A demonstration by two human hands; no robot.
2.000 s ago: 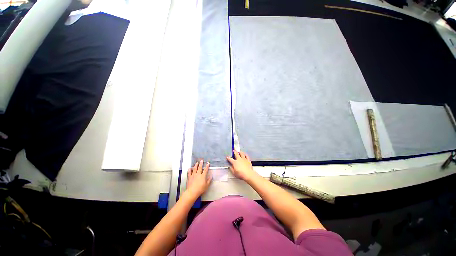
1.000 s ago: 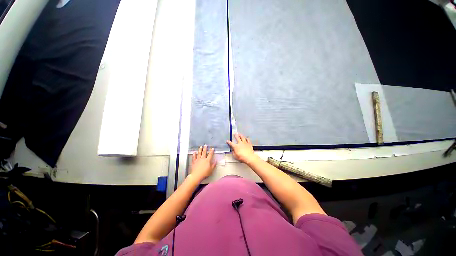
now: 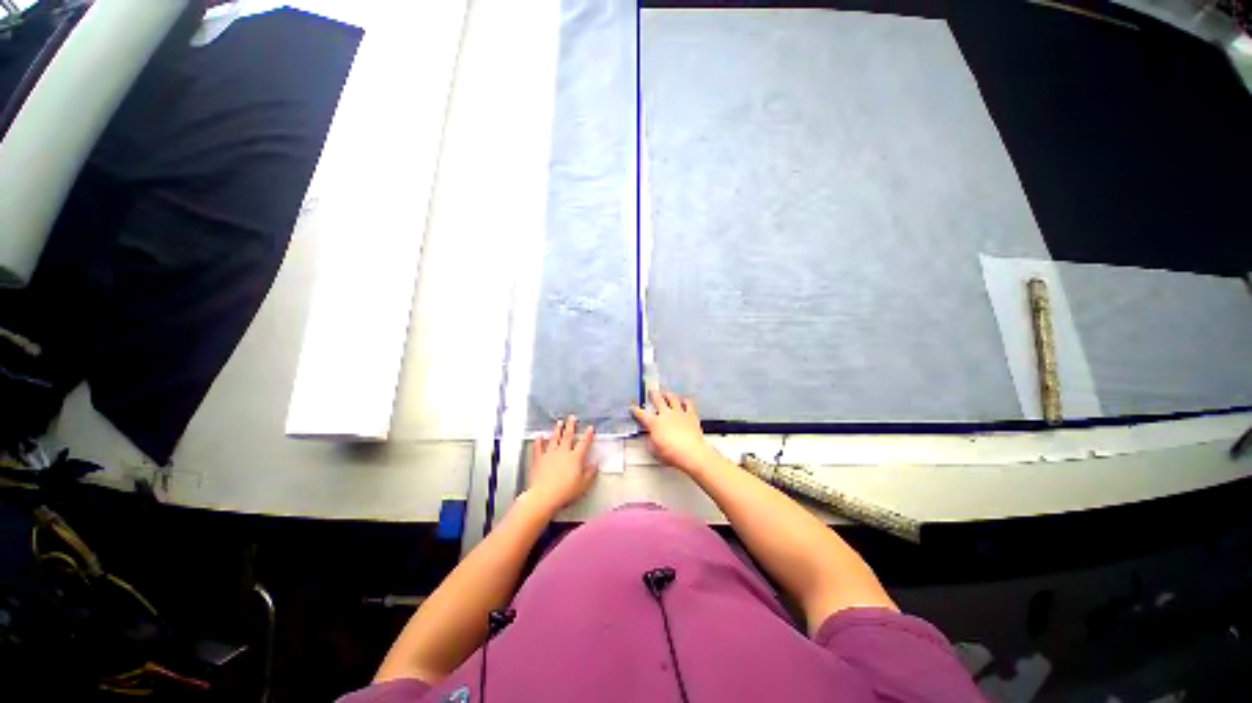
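Observation:
A grey-looking pale sheet strip [image 3: 590,234] lies over dark cloth just right of the cutter rail [image 3: 492,460]. A larger pale sheet [image 3: 838,220] lies to its right, with a narrow dark gap between them. My left hand [image 3: 563,464] rests flat at the strip's near edge, fingers slightly apart, holding nothing visible. My right hand [image 3: 671,429] rests at the near end of the gap, on the larger sheet's near left corner. Its fingers are apart; whether the fingertips pinch an edge is hard to tell.
Dark fabric [image 3: 206,206] and a white roll [image 3: 76,131] are at the left. A long white block-like piece [image 3: 364,261] lies left of the rail. Wrapped bars lie on the near edge [image 3: 831,497] and on the sheet [image 3: 1045,350]. A blue block [image 3: 450,519] sits at the rail end.
The camera view has shifted up and down. Both hands stay at the near edge in almost the same places on the sheets.

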